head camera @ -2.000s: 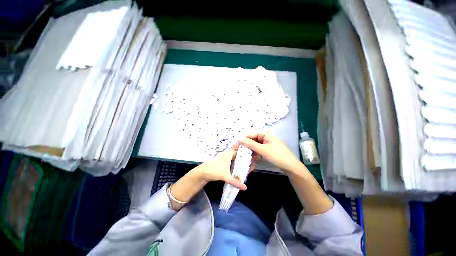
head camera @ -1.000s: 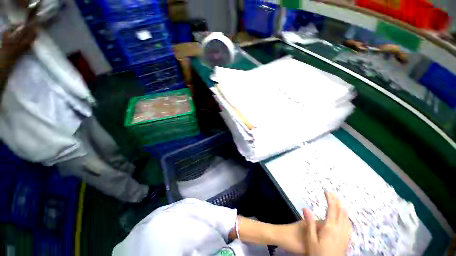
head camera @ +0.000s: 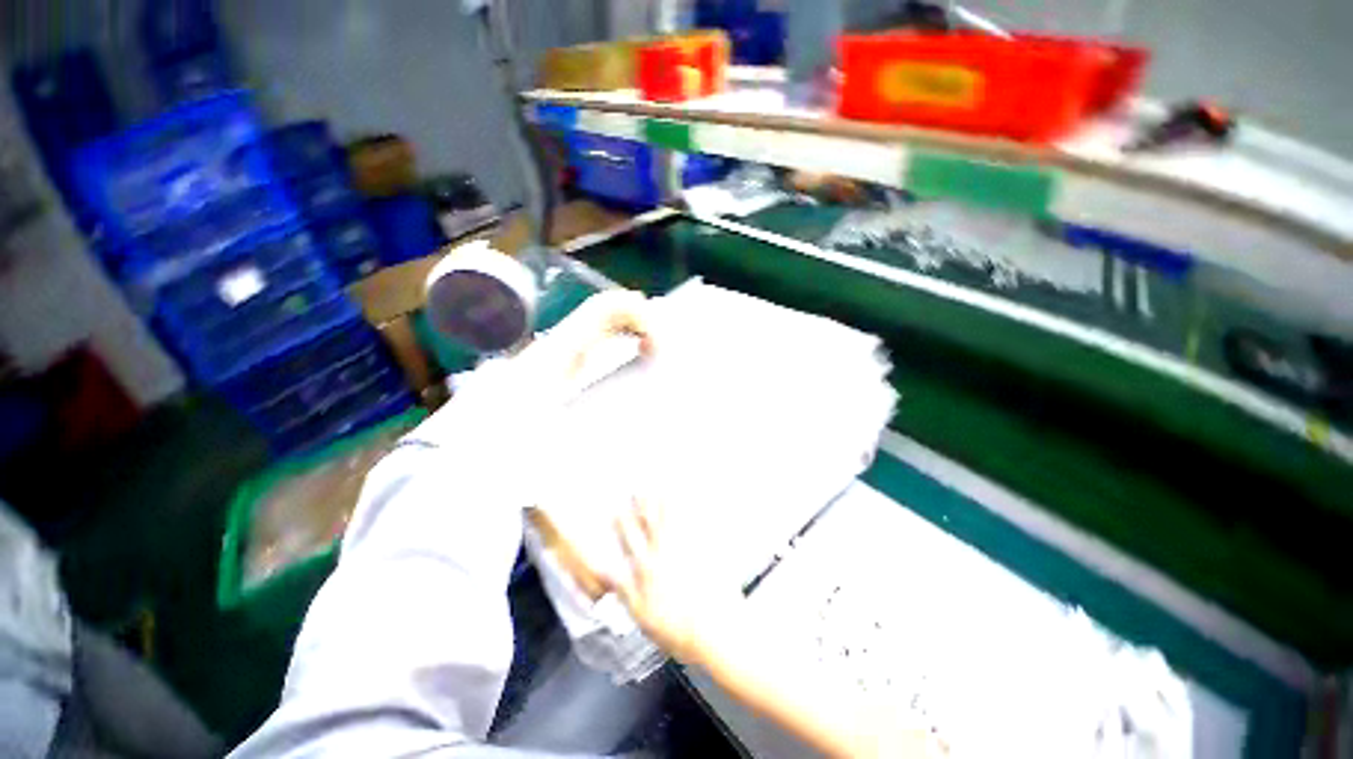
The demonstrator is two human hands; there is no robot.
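Note:
A tall stack of white sheets (head camera: 757, 393) stands on the bench in front of me, blurred and overexposed. My left hand (head camera: 620, 338) is small and blurred at the stack's far left part, with a pale strip-like shape beside it; whether it holds this is unclear. My right hand (head camera: 631, 571) is at the stack's near edge with thumb and fingers spread, touching or very close to the sheets. A small white shape shows at its fingers. The heap of small white pieces (head camera: 876, 653) lies on the white board (head camera: 846, 556) at the lower right.
A round white device (head camera: 482, 301) stands beyond the stack. A green crate (head camera: 304, 512) is low on the left, with blue crates (head camera: 223, 282) stacked behind. Red bins (head camera: 965, 86) sit on the shelf (head camera: 772, 116) above. Part of a person's clothing (head camera: 30, 638) shows at the left edge.
The view has turned left from the board to the sheet stack. My left hand has moved from above the heap to the stack. My right hand has come into view at its near edge.

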